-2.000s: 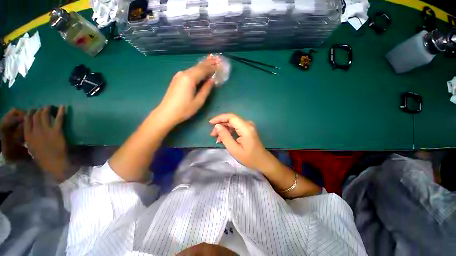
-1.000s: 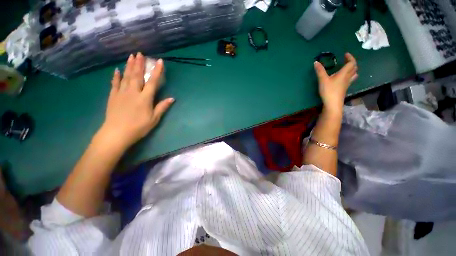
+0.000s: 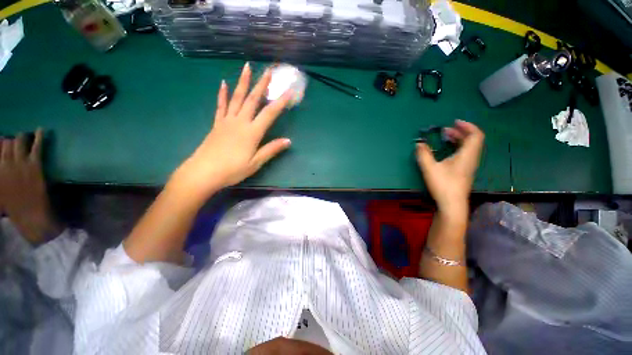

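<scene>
My right hand (image 3: 454, 158) grips a black watch case frame (image 3: 434, 141) between thumb and fingers, over the right part of the bench. My left hand (image 3: 235, 142) is spread palm down and holds nothing, its fingertips beside a bright white round pad (image 3: 285, 84). Black tweezers (image 3: 334, 84) lie just right of the pad. A loose module (image 3: 389, 84) with a gold-orange patch lies further right, next to an empty black frame (image 3: 429, 83).
Stacked clear blister trays (image 3: 298, 31) stand at the back. Two dark watch heads (image 3: 89, 87) and a glass bottle (image 3: 95, 25) are at left. A dispenser bottle (image 3: 514, 80) and crumpled wipe (image 3: 572, 127) are at right. A neighbour's hand (image 3: 22, 177) rests at far left.
My right hand has reached right, closed on the frame there and lifted it leftward. My left hand has opened flat and drawn back from the white pad. The camera view has swung right and back.
</scene>
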